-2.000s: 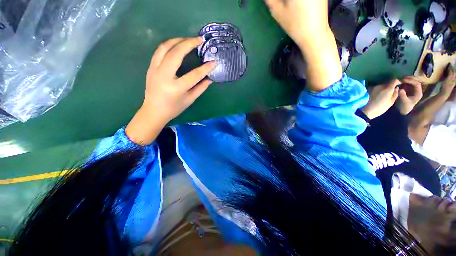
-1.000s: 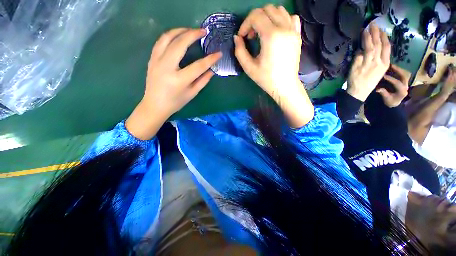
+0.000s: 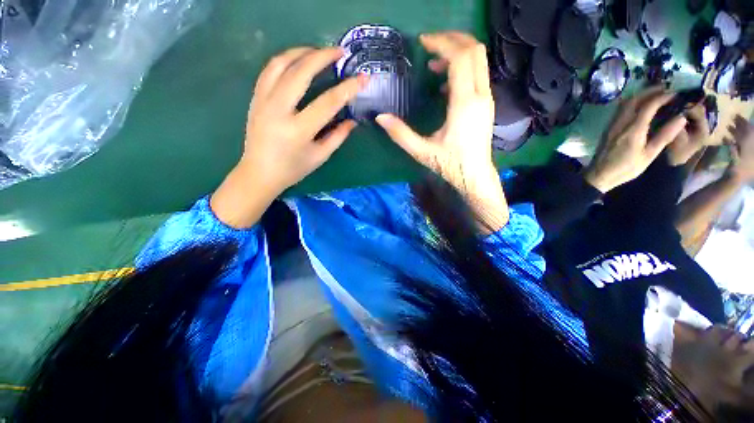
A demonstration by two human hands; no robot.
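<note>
A short stack of black ribbed covers [image 3: 382, 92] lies on the green work surface in front of me, the top one shining grey. My left hand [image 3: 293, 124] rests at the stack's left side, with fingertips on the covers' edge and top face. My right hand [image 3: 455, 116] is at the stack's right side, its thumb at the lower edge of the top cover and its fingers spread apart to the right. No small part can be made out in my right hand.
A pile of dark covers [image 3: 537, 49] lies at the right. A clear plastic bag [image 3: 74, 83] lies at the left. A neighbour's hands [image 3: 632, 140] work at the right, near small black parts [image 3: 659, 62] and a tan board [image 3: 732, 107].
My right hand came from the upper right to the stack, and its fingers have now spread from a pinch. My left hand stays on the stack. The neighbour's hands have moved right since one second ago.
</note>
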